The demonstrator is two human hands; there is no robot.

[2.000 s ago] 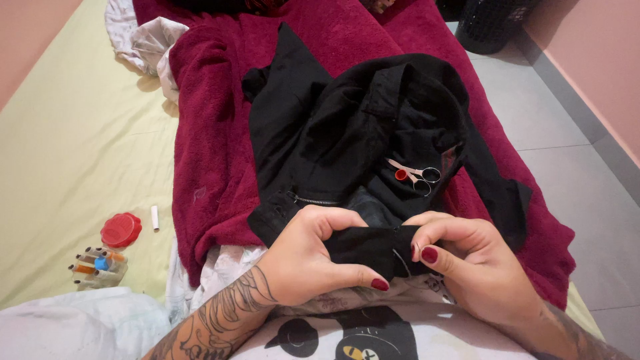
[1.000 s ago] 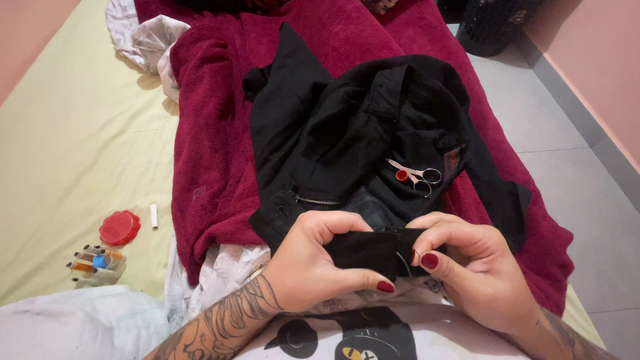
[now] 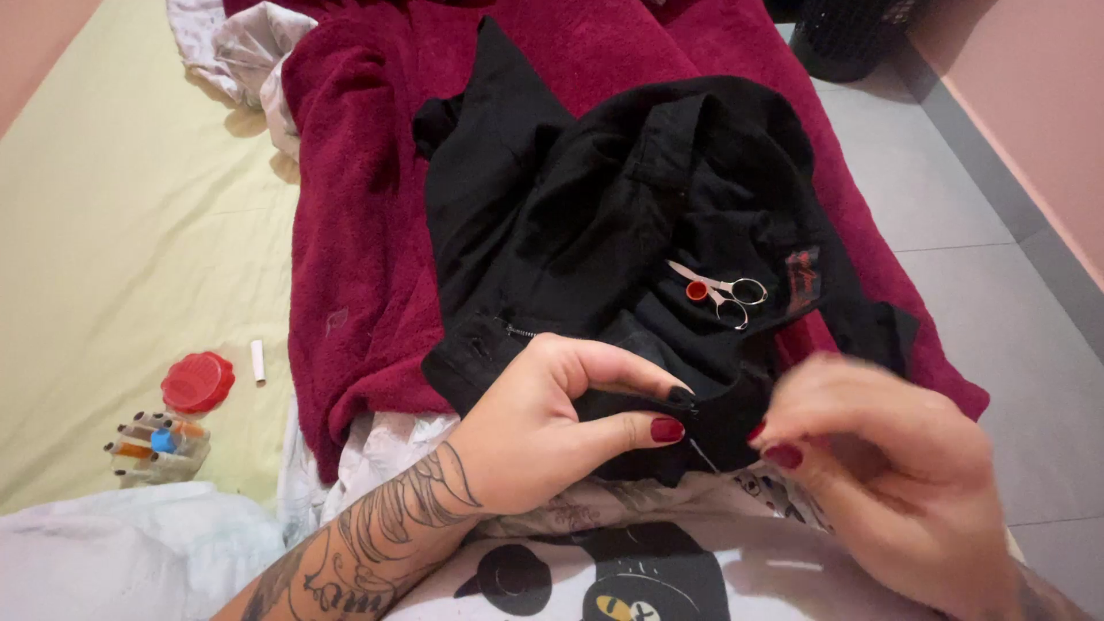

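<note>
A black garment (image 3: 517, 198) with a short metal zip lies rumpled over a dark red blanket. My left hand (image 3: 569, 423) pinches its near edge between thumb and forefinger. Close beside those fingertips a thin pale strand, thread or needle, shows against the black cloth. My right hand (image 3: 880, 466) is off the cloth edge to the right, blurred, thumb and forefinger pressed together; whether a needle or thread is between them cannot be seen. Small metal scissors (image 3: 720, 289) rest on the garment, a little red round piece (image 3: 696, 291) beside their blades.
On the pale yellow sheet (image 3: 172, 285) at left are a red scalloped lid (image 3: 197, 382), a small white tube (image 3: 258, 362) and a cluster of small thread spools (image 3: 159, 448). The dark red blanket (image 3: 345, 259) runs underneath. A black mesh basket (image 3: 849, 34) stands on the tiled floor.
My right hand has come away from the cloth edge, moving to the right. My left hand still pinches the garment, and more of its thumb and forefinger tips now shows.
</note>
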